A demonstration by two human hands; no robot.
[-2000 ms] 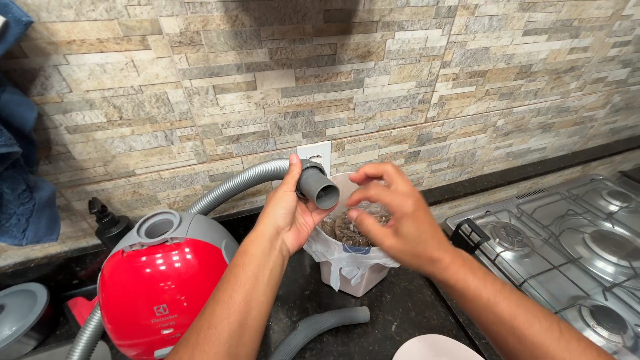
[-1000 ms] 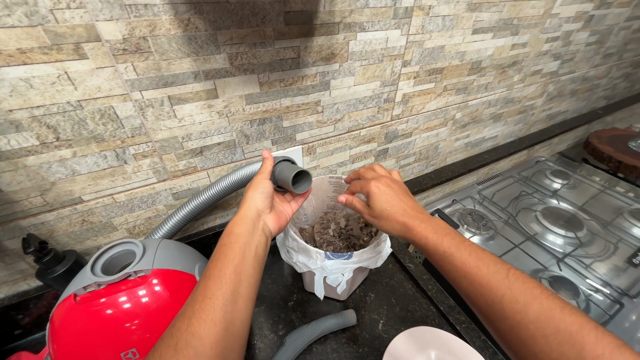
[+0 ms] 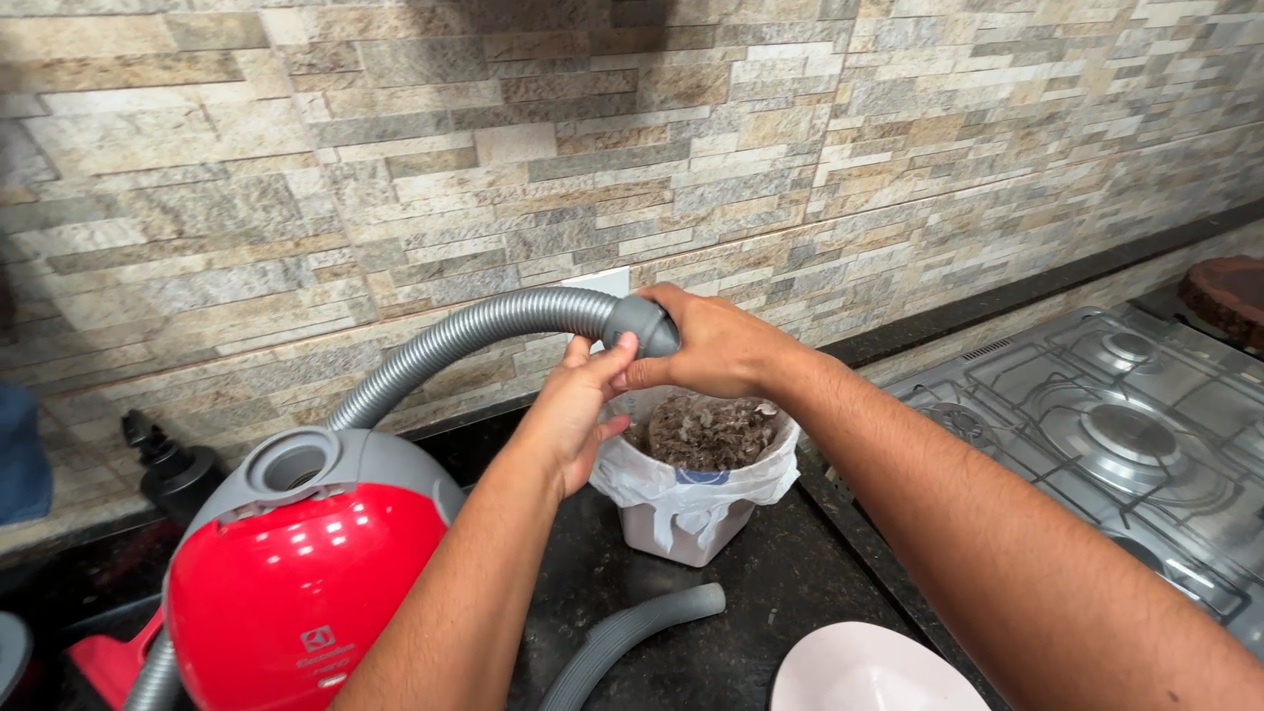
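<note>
Both hands meet at the grey plastic end fitting (image 3: 640, 324) of a ribbed vacuum hose (image 3: 474, 331). My right hand (image 3: 716, 341) wraps around the fitting's right side and covers its mouth. My left hand (image 3: 578, 405) touches it from below with thumb and fingers. Beneath them stands a small bin (image 3: 681, 528) lined with a white plastic bag (image 3: 632, 484), holding grey-brown dust and debris (image 3: 711, 434). To the left is a red and grey Electrolux vacuum cleaner (image 3: 306, 573), its round top port uncovered.
A grey curved tube (image 3: 632, 632) lies on the dark stone counter (image 3: 760, 563), beside a pale round lid or plate (image 3: 869, 671). A gas stove (image 3: 1116, 434) is at right, with a wooden slab (image 3: 1224, 296) behind. A black pump bottle (image 3: 178, 474) stands behind the vacuum. A tiled wall rises behind.
My right hand has moved left from above the bin onto the hose fitting. The fitting's open mouth, visible earlier, is now covered. My left hand has shifted below the fitting.
</note>
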